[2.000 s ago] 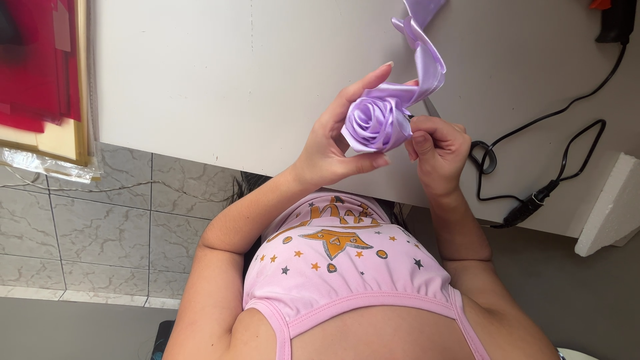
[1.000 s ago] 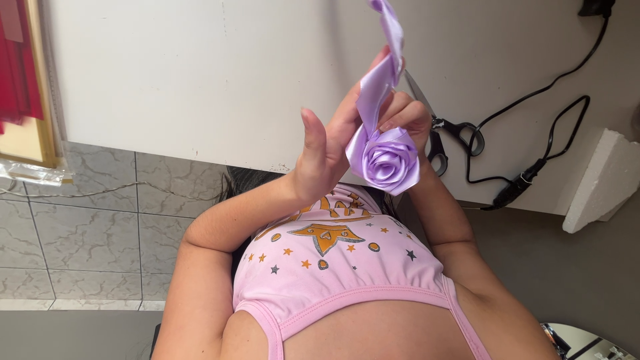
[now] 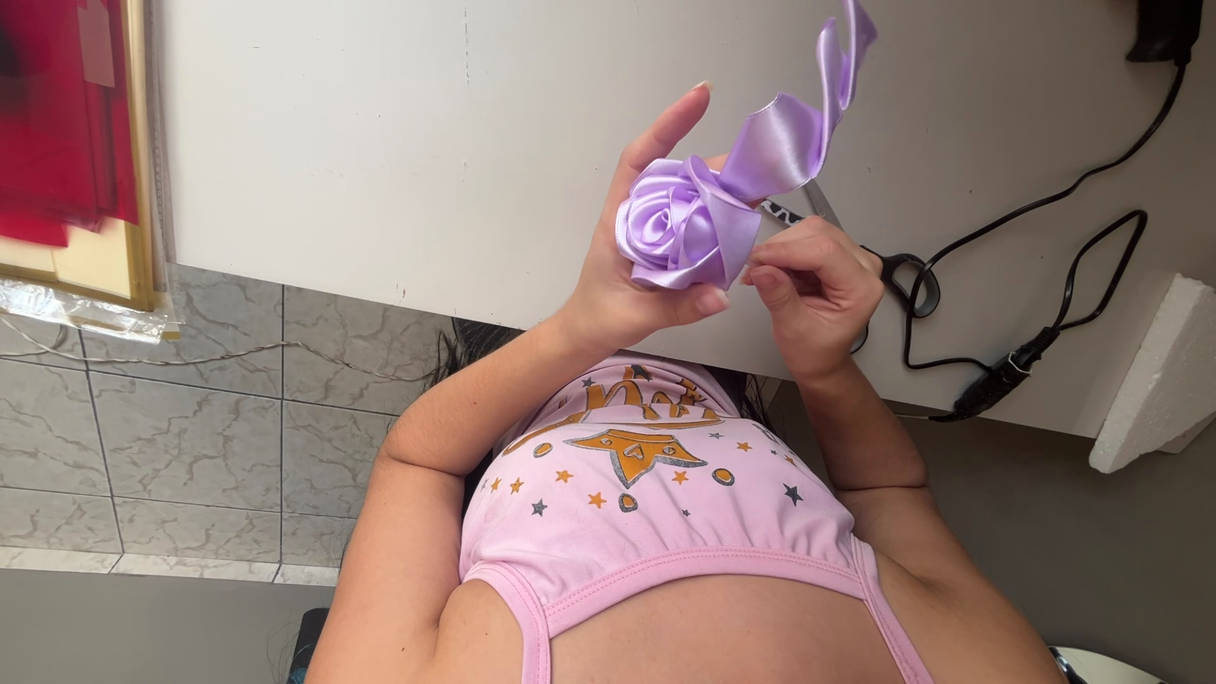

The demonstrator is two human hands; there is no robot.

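A lilac satin ribbon rose (image 3: 670, 228) rests in my left hand (image 3: 627, 275), its thumb against the lower edge and its index finger extended upward. The loose ribbon tail (image 3: 779, 147) rises from the rose toward the upper right. My right hand (image 3: 822, 294) pinches the rose's right side near its base; the exact spot between the fingertips is partly hidden. Behind that hand lie scissors with black handles (image 3: 914, 285), partly covered. A small black-and-white patterned piece (image 3: 781, 213) shows between the ribbon and my right hand.
The white table (image 3: 380, 152) has a black cord (image 3: 1045, 199) with a connector (image 3: 997, 380) at right. A black tool handle (image 3: 1164, 28) is at top right, a white foam block (image 3: 1159, 380) at the right edge. Red material in clear plastic (image 3: 62, 123) is at left.
A second ago the rose hung lower with my left fingers up by the ribbon; now it sits in my left palm. My right hand has shifted to the rose's side.
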